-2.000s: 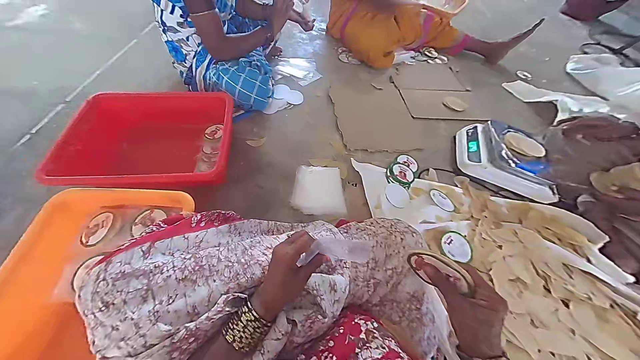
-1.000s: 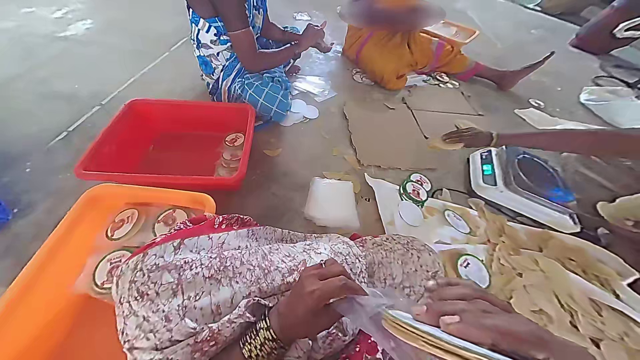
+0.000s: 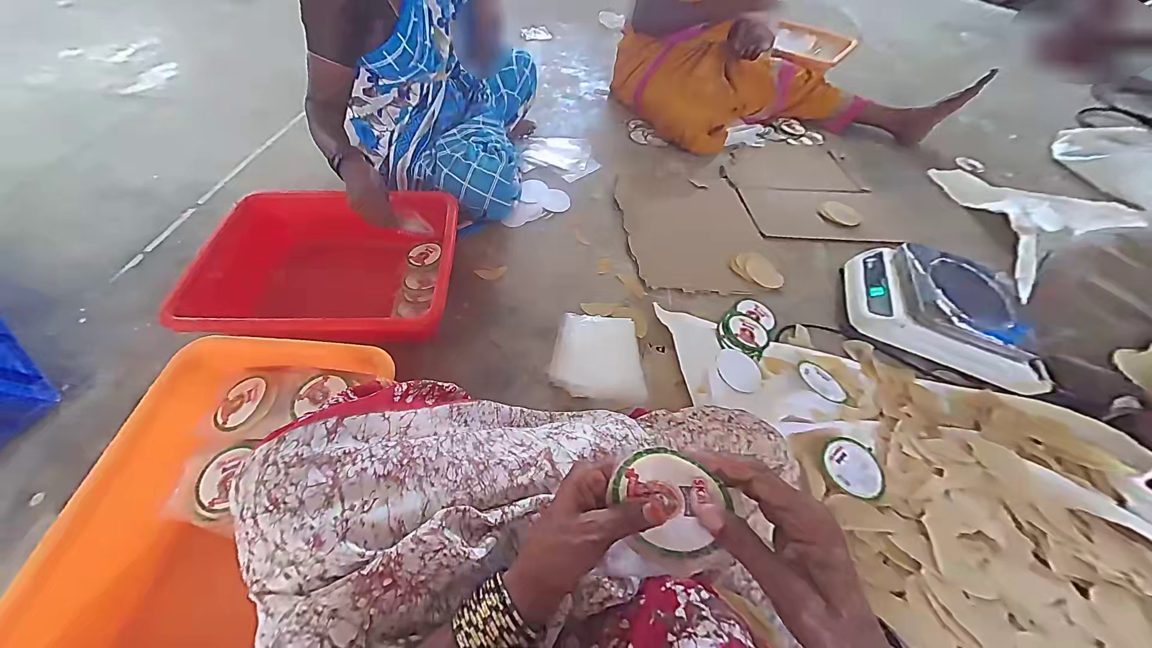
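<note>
Both hands hold one round packet of thin discs (image 3: pixel 670 535) over my lap, its green-rimmed printed label facing up. My left hand (image 3: pixel 576 531), with bangles at the wrist, grips the packet's left side, thumb on the label. On its right side is my right hand (image 3: pixel 778 531), its thumb also pressing the label. Clear plastic shows beneath the label. Right of my hands, many thin beige discs (image 3: pixel 981 540) lie spread on a white sheet, with a loose round label (image 3: pixel 853 468) on them. A stack of clear plastic bags (image 3: pixel 600 358) lies on the floor ahead.
An orange tray (image 3: pixel 126 432) with several packets stands at my left, a red tray (image 3: pixel 306 326) beyond it. One person (image 3: pixel 423 117) reaches into the red tray; another person (image 3: pixel 720 81) sits further right. A digital scale (image 3: pixel 945 315) stands at the right, near flat cardboard (image 3: pixel 684 234).
A second ago the discs were at the plastic bag's opening; now the packet is upright-facing between both hands. The person in blue now reaches into the red tray. The arm near the scale has gone.
</note>
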